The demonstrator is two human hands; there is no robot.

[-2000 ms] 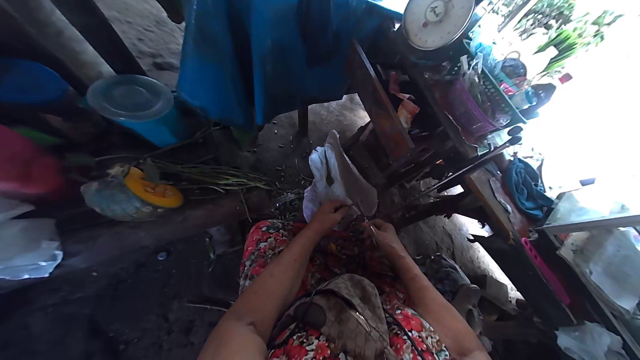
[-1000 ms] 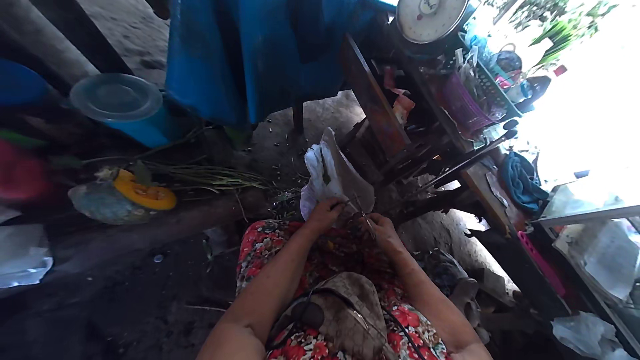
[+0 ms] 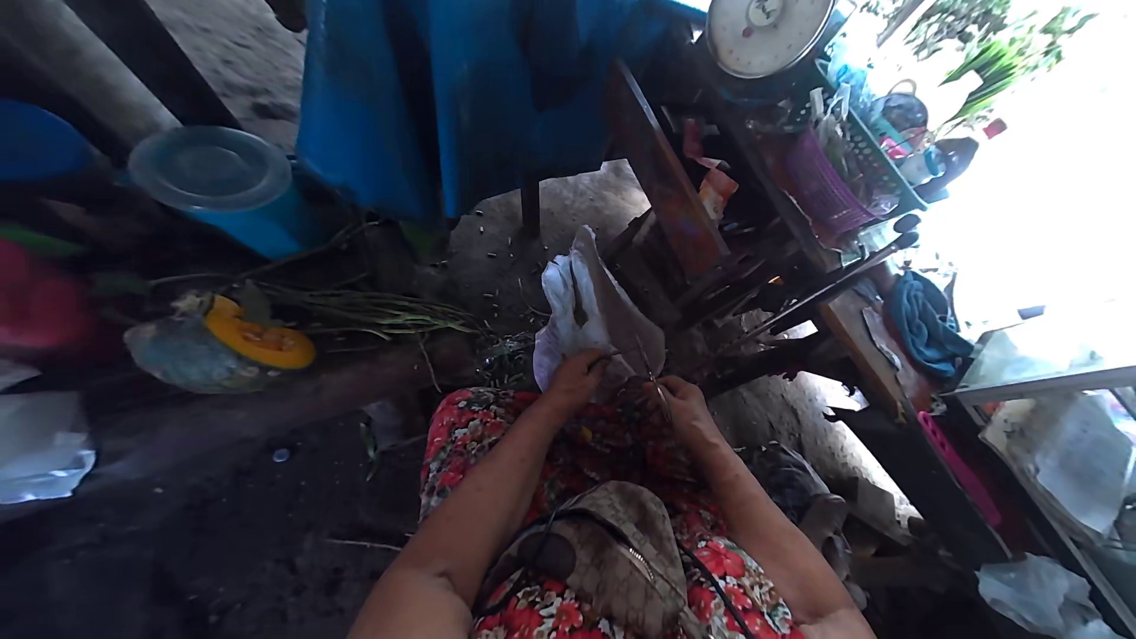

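My left hand [image 3: 577,382] is closed at the near edge of a pale sack-like piece [image 3: 577,311], its fingertips pinching something thin and dark. My right hand [image 3: 683,404] is closed on a slim metal tool [image 3: 657,382], perhaps scissors or a small knife; the view does not settle which. The two hands are a short way apart above my lap, which a red floral cloth [image 3: 470,426] covers. The pale piece stands open beyond my hands, its inside partly hidden. A brown bag with a zipper [image 3: 612,541] lies against my body between my forearms.
At left, a cut pumpkin [image 3: 204,355] and long green bean pods [image 3: 382,311] lie on a wooden ledge, near a lidded blue bucket [image 3: 222,186]. A blue cloth [image 3: 382,106] hangs ahead. At right are a dial scale [image 3: 768,31], a purple basket [image 3: 825,186] and a dark teal cloth [image 3: 923,324].
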